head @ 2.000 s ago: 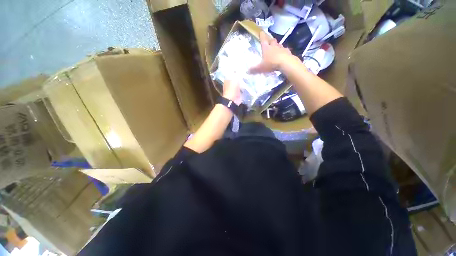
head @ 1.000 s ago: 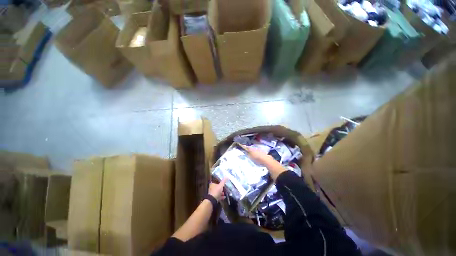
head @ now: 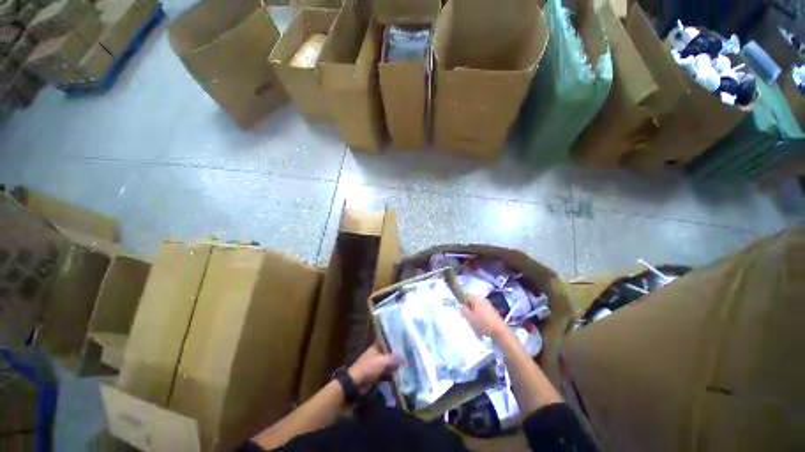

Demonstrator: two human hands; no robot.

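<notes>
A small open carton (head: 385, 291) is held tilted in front of my body, over the round bulk bin (head: 554, 309). It is full of clear poly-bagged parts (head: 431, 337), shiny white and silver. My left hand (head: 374, 364) grips its left side, thumb over the edge. My right hand (head: 482, 318) holds its right side. The bin holds white and black moulded parts (head: 522, 340), partly hidden by the carton and my right arm.
A narrow open carton (head: 388, 252) and a large taped carton (head: 231, 344) stand left of the bin. A large carton (head: 697, 353) stands at right. Across the grey floor (head: 441, 199) is a row of open cartons (head: 481, 97) with green corrugated boxes (head: 565, 106).
The view has lifted from the bin to show the floor and far carton row. The right hand has moved from over the bagged parts to the carton's right side.
</notes>
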